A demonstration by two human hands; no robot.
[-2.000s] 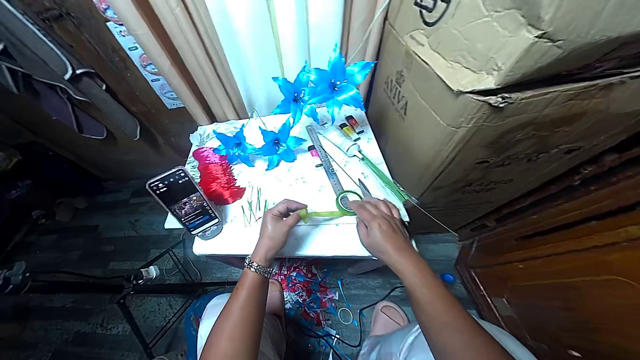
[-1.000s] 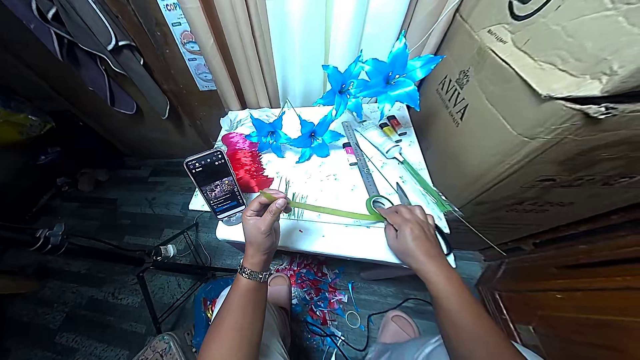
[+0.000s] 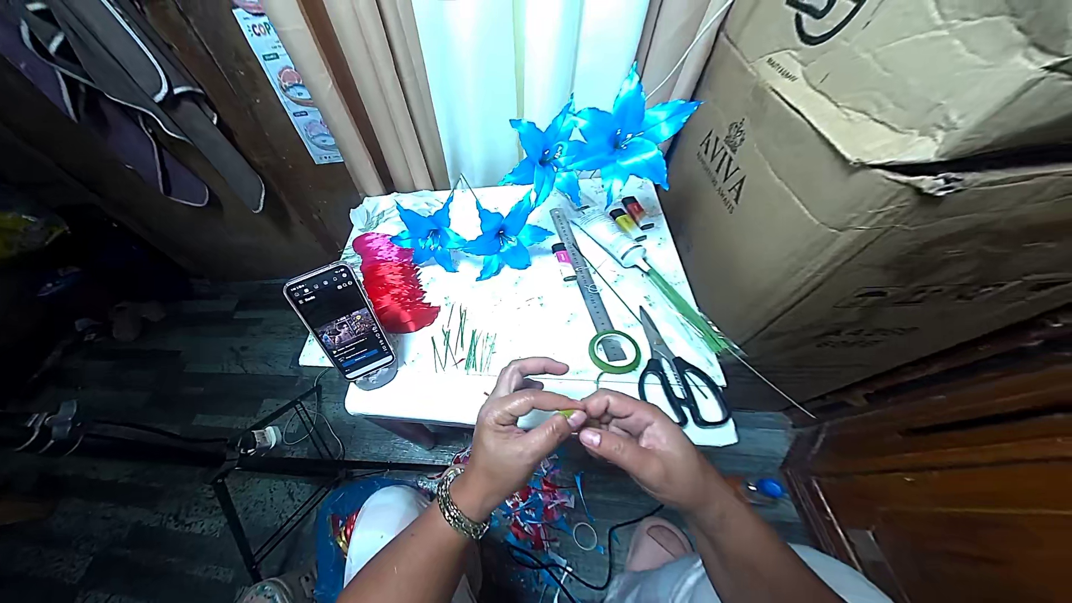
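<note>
My left hand (image 3: 523, 423) pinches a small piece of green tape (image 3: 567, 413) between thumb and forefinger at the table's front edge. The fingertips of my right hand (image 3: 641, 440) meet it there; whether they grip the tape is hidden. Just beyond lies a roll of green floral tape (image 3: 614, 368) over the end of a steel ruler (image 3: 584, 289). Black-handled scissors (image 3: 682, 377) are to its right. Short green wire stems (image 3: 465, 347) lie left of the roll. Blue ribbon flowers (image 3: 505, 234) rest at the back, beside red ribbon petals (image 3: 398, 289).
A phone (image 3: 339, 322) leans at the table's left edge. A white glue bottle (image 3: 611, 236), small paint bottles (image 3: 628, 224) and green-wrapped stems (image 3: 687, 310) lie at the right. Large cardboard boxes (image 3: 779, 193) stand beside the table. Ribbon scraps (image 3: 536, 511) cover the floor below.
The tape was stretched between my left hand and the roll, which my right hand held. My right hand has let go of the roll and come to my left hand.
</note>
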